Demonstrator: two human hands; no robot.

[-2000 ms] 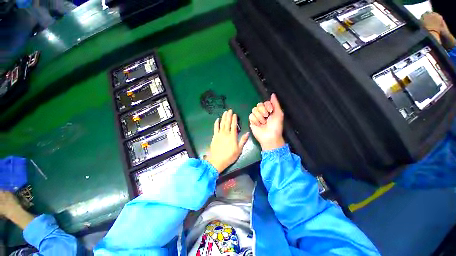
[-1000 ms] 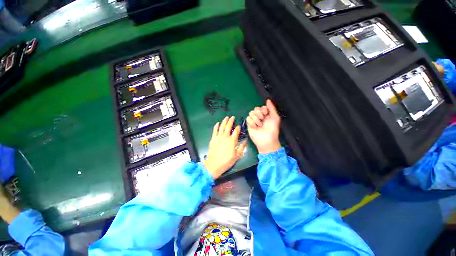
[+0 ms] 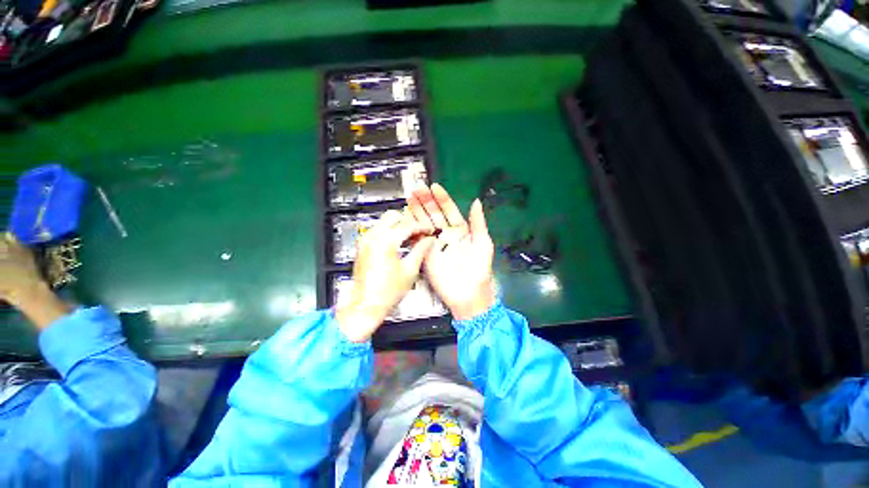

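Observation:
My right hand (image 3: 461,266) is palm up with fingers spread, over the lower right side of the foam tray (image 3: 429,124). Tiny dark bits, looking like small black parts (image 3: 438,233), show on it near the finger bases. My left hand (image 3: 379,271) has its thumb and fingertips together at that palm; whether they grip a part cannot be told. The tray holds several phone units (image 3: 373,133) in a row; my hands partly hide the nearer ones. Two loose piles of small black parts, a farther one (image 3: 503,189) and a nearer one (image 3: 530,254), lie right of the tray.
A tall stack of foam trays (image 3: 705,191) with phone units on top stands at the right. At the left are a blue bin (image 3: 48,203), a tan pile (image 3: 63,262), a thin silver tool (image 3: 111,212) and another person's hand (image 3: 24,281). A blue sleeve shows at the right edge.
My hands have moved from the loose parts to over the tray. My right hand has turned up and opened, and my left fingertips now meet at its palm. The view has swung left.

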